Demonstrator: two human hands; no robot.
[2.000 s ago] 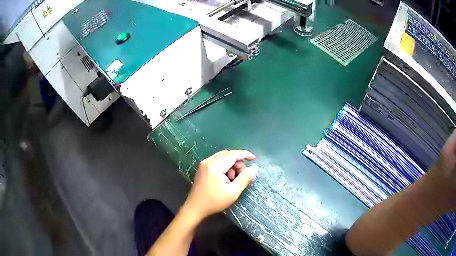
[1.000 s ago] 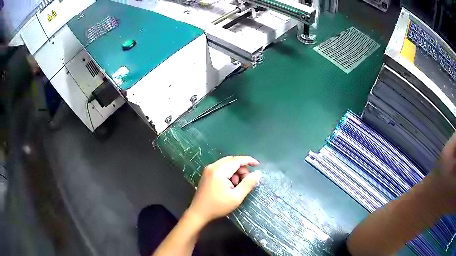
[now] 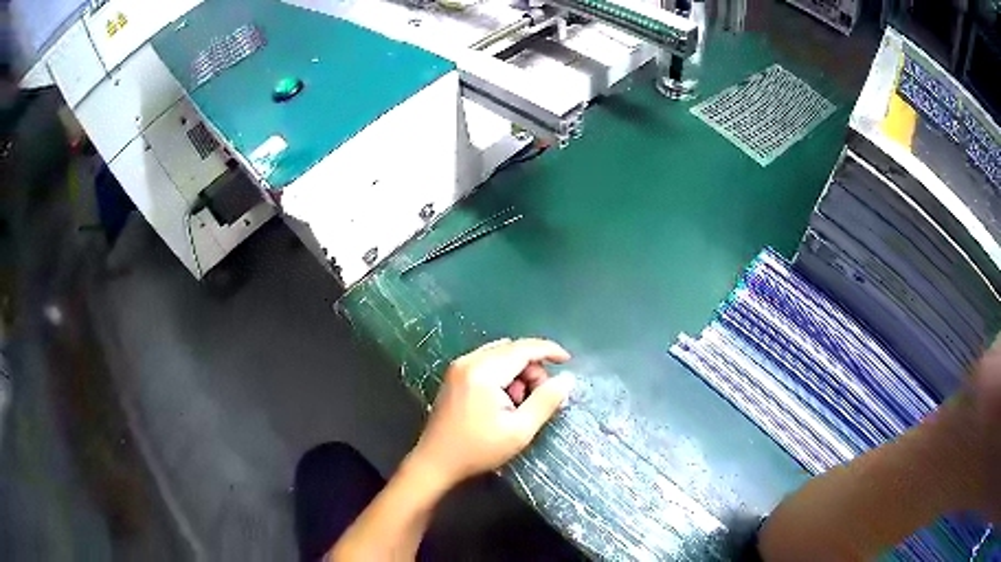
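My left hand (image 3: 494, 401) hangs over the worn front edge of the green bench (image 3: 593, 253), fingers curled with a gap between thumb and forefinger, and nothing in it. My right hand (image 3: 985, 412) is cut off by the right edge and blurred; its forearm crosses the stacked panel edges, and its fingers and anything in them cannot be seen. The blue-purple and white stacked panel edges (image 3: 812, 351) lie beside a thick grey stack of board trays (image 3: 895, 263) with a pale frame, yellow tape and a dotted board on top.
Dark tweezers (image 3: 461, 242) lie on the bench near the machine's corner. A pale perforated plate (image 3: 765, 113) lies at the back. The machine with a teal top (image 3: 318, 66) and green button stands at the left, with the white conveyor (image 3: 527, 93) behind. A dark shoe or leg shows below.
The view has shifted slightly, so the bench and machine sit a little lower and further right than at first. My right hand shows slightly lower at the edge. My left hand keeps its pose.
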